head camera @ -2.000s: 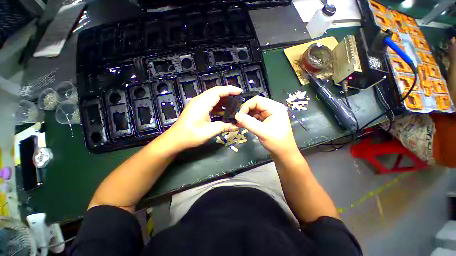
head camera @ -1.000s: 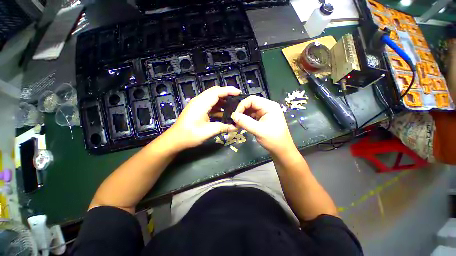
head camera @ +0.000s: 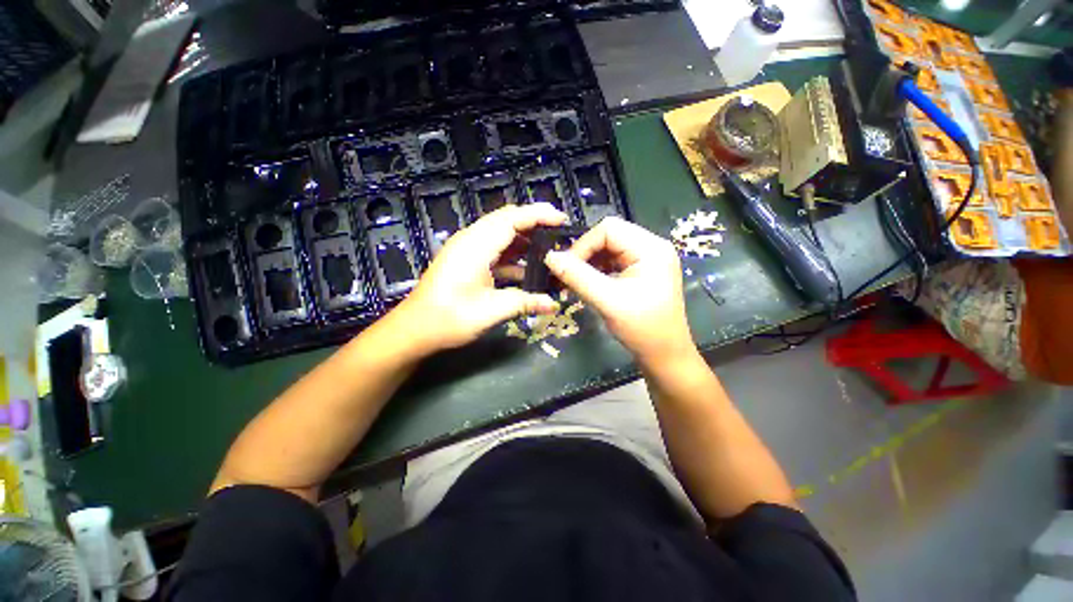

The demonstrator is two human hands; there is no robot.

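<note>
My bare left hand (head camera: 480,282) holds a small black plastic housing (head camera: 541,259) between thumb and fingers, in front of the large black blister tray (head camera: 282,335). My bare right hand (head camera: 624,280) is at the housing's right side, its thumb and index finger pinched together against it. Whether a small part is between those fingertips is hidden. A pile of small pale parts (head camera: 551,334) lies on the green mat just below my hands. A second pale pile (head camera: 697,234) lies to the right.
A thick black tool (head camera: 782,241) with a cord lies at right, near a reddish-brown round container (head camera: 742,129) and a metal stand (head camera: 818,135). Clear cups (head camera: 157,268) and a dark phone-like device (head camera: 75,390) are at left. A white bottle (head camera: 751,45) and orange parts (head camera: 1000,212) are at upper right.
The housing is turned slightly in my left hand and looks narrower. My right hand's fingertips have shifted slightly up along it. The piles and tray look the same.
</note>
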